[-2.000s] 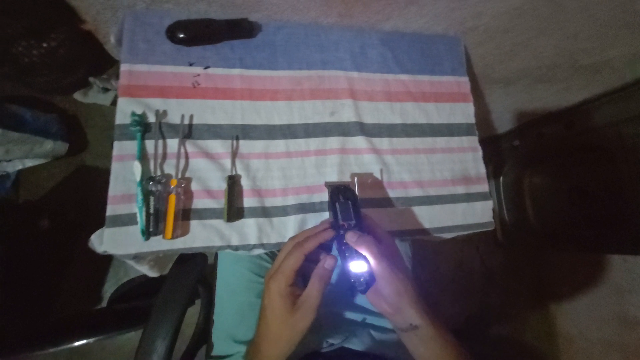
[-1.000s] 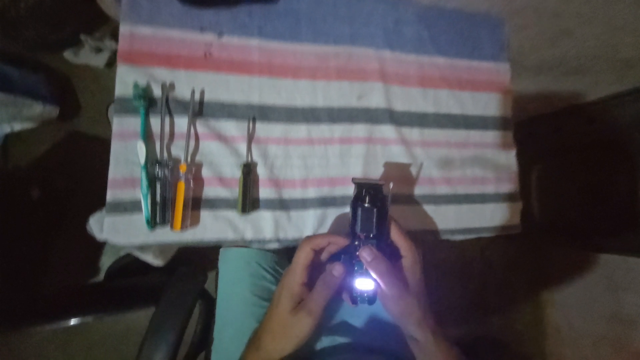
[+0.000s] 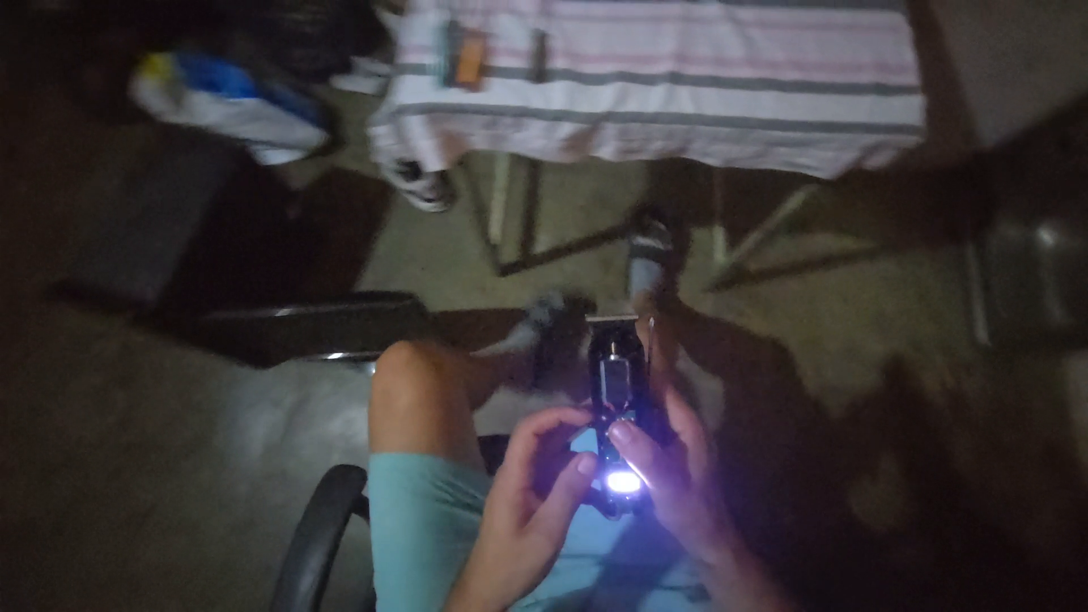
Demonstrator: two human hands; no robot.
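A dark hair trimmer [image 3: 615,374] with a wide metal blade and a glowing display is held upright over my lap. My right hand [image 3: 671,467] grips its lower body, the thumb across its front. Against the trimmer's left side rest the fingertips of my left hand [image 3: 544,493], and whether they bear any of its weight cannot be told. A thin rod-like thing [image 3: 651,344] stands up beside the blade on the right; its lower end is hidden by my right hand. On the striped cloth, an orange tool handle [image 3: 469,59] and a dark handle [image 3: 538,56] are blurred.
The striped cloth [image 3: 680,102] covers a table with metal legs [image 3: 500,200]. A black chair armrest [image 3: 319,535] is at my left. A blue and white bag [image 3: 229,98] lies at upper left, and a dark chair-like object [image 3: 1033,255] stands at right.
The view has tilted down strongly, so my legs and the floor now show and the table sits higher. The trimmer stays in my hands.
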